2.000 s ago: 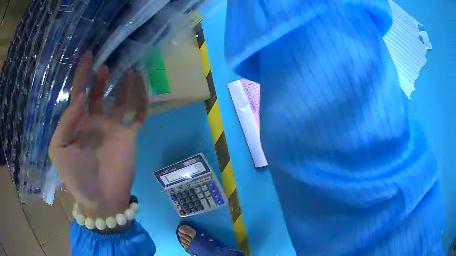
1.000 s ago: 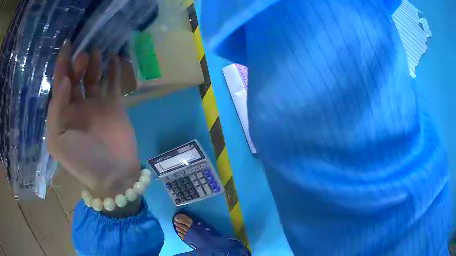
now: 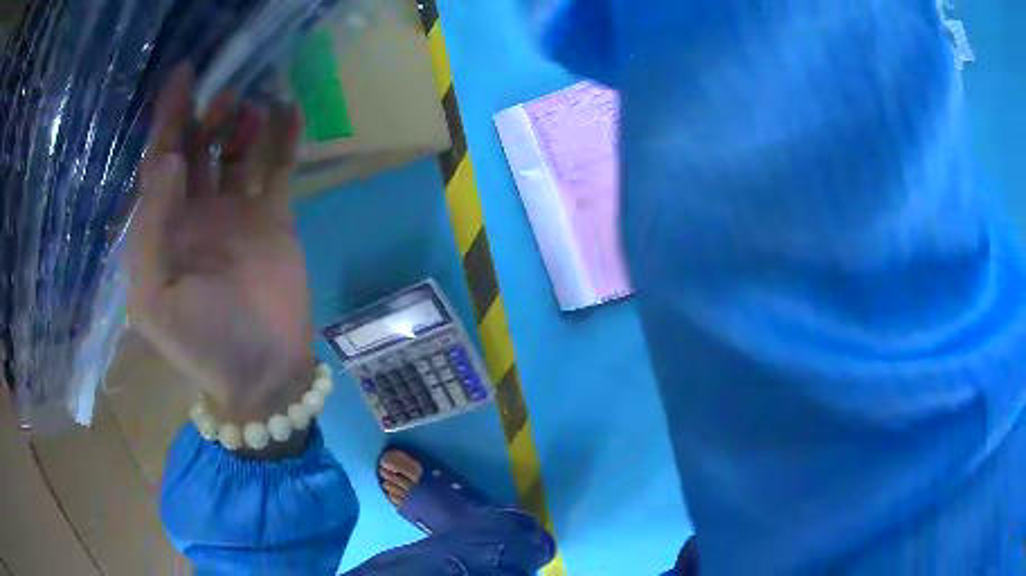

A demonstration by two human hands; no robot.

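A stack of clear plastic trays (image 3: 73,191), with dark contents showing through, fills the upper left. My left hand (image 3: 219,231) is at its right side, palm towards the camera, with the fingers bent at the tray edges. The fingers are blurred, and whether they grip a tray cannot be told. My right sleeve (image 3: 821,293) covers much of the right side; my right hand is out of view. A grey calculator (image 3: 411,358) lies on the blue floor below the trays. A pad of pink sheets (image 3: 579,186) lies further right, partly hidden by the sleeve.
A brown carton (image 3: 388,90) with a green label (image 3: 321,84) is beside the trays. Yellow-and-black tape (image 3: 480,264) runs down the floor. A sandalled foot (image 3: 444,495) is below the calculator. Brown cartons (image 3: 84,484) are at the lower left. A white ragged edge shows at the top right.
The view has shifted, so the calculator, carton and label appear higher and further left. More of the pink pad shows beside the sleeve, and less of the white ribbed sheet. My left hand stays at the trays.
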